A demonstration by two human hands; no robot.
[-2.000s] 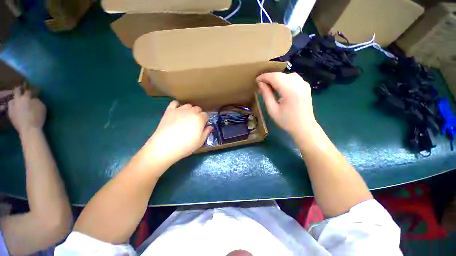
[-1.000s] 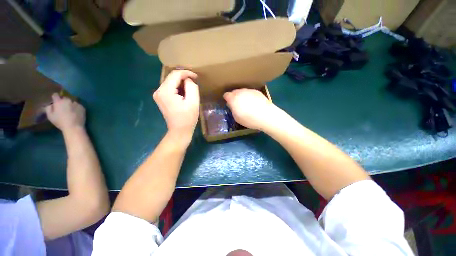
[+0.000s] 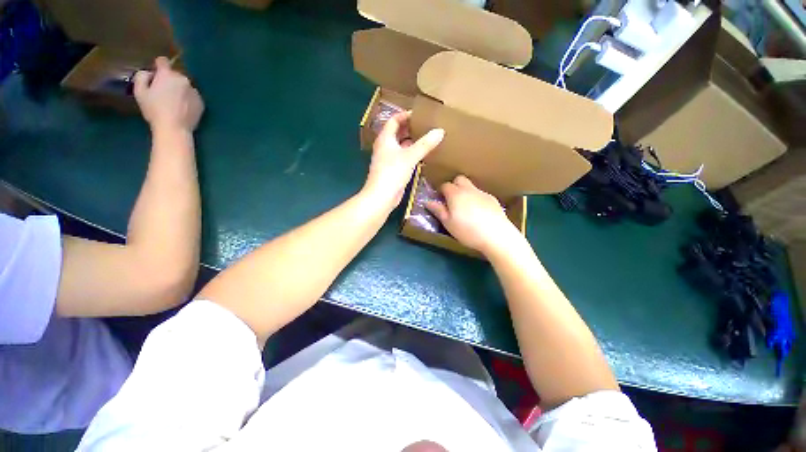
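Observation:
A small brown mailer box (image 3: 460, 244) sits on the bench in front of me, its tall lid (image 3: 513, 110) standing open behind the tray. A clear shiny bag (image 3: 424, 214) lies in the tray's left part. My right hand (image 3: 470, 212) reaches into the tray with bent fingers and hides what lies under it. My left hand (image 3: 398, 159) is at the lid's left edge, thumb and fingers apart; whether it touches the lid is unclear. A second open mailer box (image 3: 368, 119) stands just behind, with a shiny bag in it.
Black adapter heaps (image 3: 623, 185) lie at right, with a blue bundle (image 3: 779, 322) beside the far one. A white power strip (image 3: 645, 57) with plugs and a carton (image 3: 707, 132) stand at the back right. A co-worker's hand (image 3: 170, 95) is at another box at left.
The view has swung left, so the boxes appear further right. My left hand has opened and sits by the lid's left edge. My right hand remains in the tray.

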